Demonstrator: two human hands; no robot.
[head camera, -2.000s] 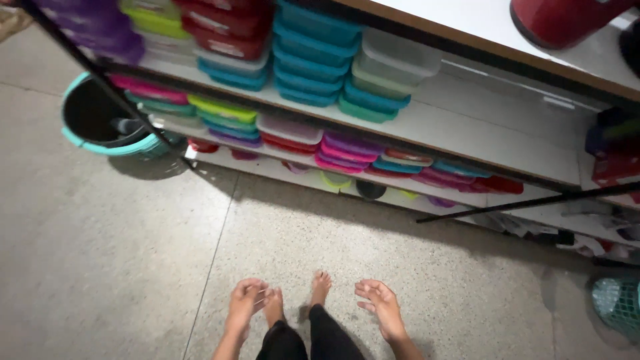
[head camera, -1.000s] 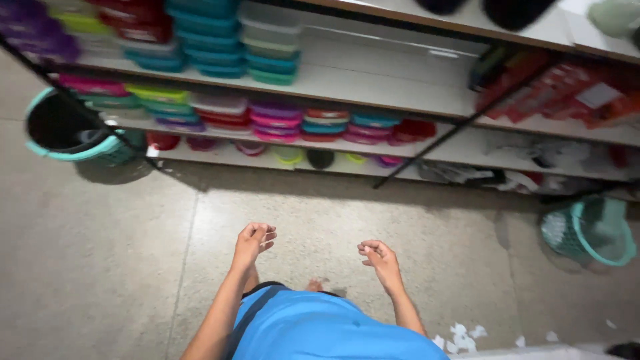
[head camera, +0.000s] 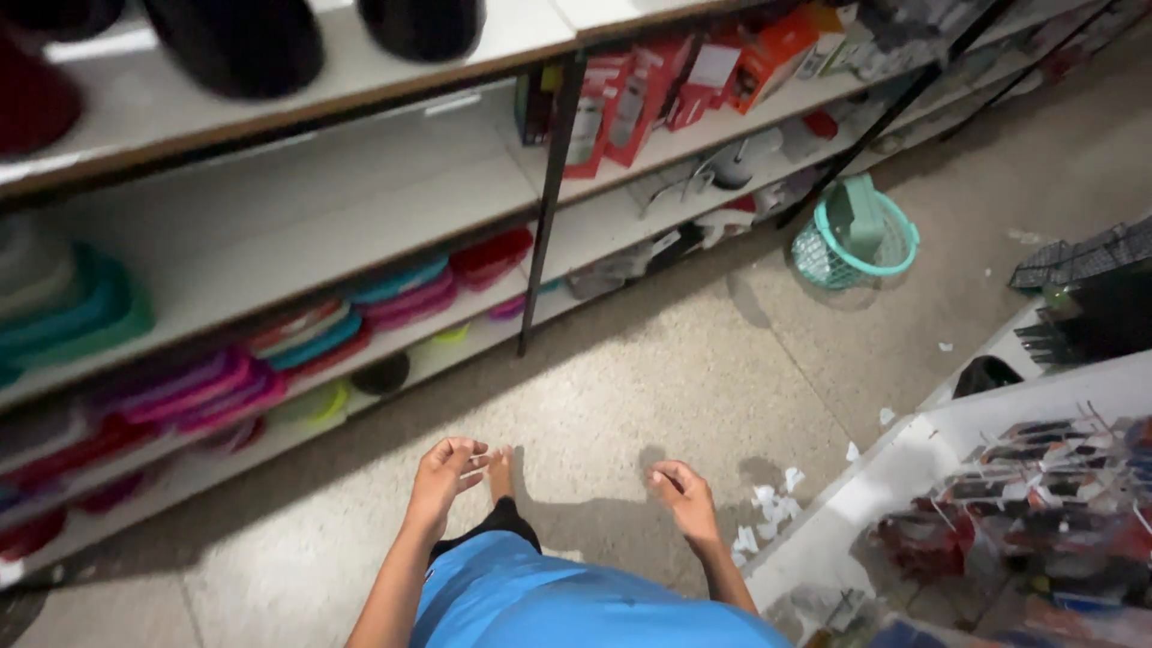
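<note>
Both hands hang in the air above the concrete floor, in front of the wearer's blue shirt. My left hand (head camera: 443, 481) has its fingers apart and curved, with nothing in it; a bare foot (head camera: 501, 472) shows just beside its fingertips. My right hand (head camera: 686, 497) is loosely curled, its fingers not closed, and holds nothing. The nearest goods to my left hand are stacked plastic containers on the low shelves, among them magenta ones (head camera: 202, 391) and a dark round one (head camera: 381, 373). Scraps of white paper (head camera: 776, 506) lie on the floor to the right of my right hand.
Shelving (head camera: 360, 216) with black metal posts (head camera: 551, 198) runs diagonally across the left and top. Red boxes (head camera: 643, 99) stand on one shelf. A turquoise plastic basket (head camera: 855, 236) rests on the floor. A white-edged display unit (head camera: 841, 486) with packaged goods borders the right side.
The view has swung strongly to the right along the shelves, bringing in the display unit on the right. Both hands stay empty in front of the body.
</note>
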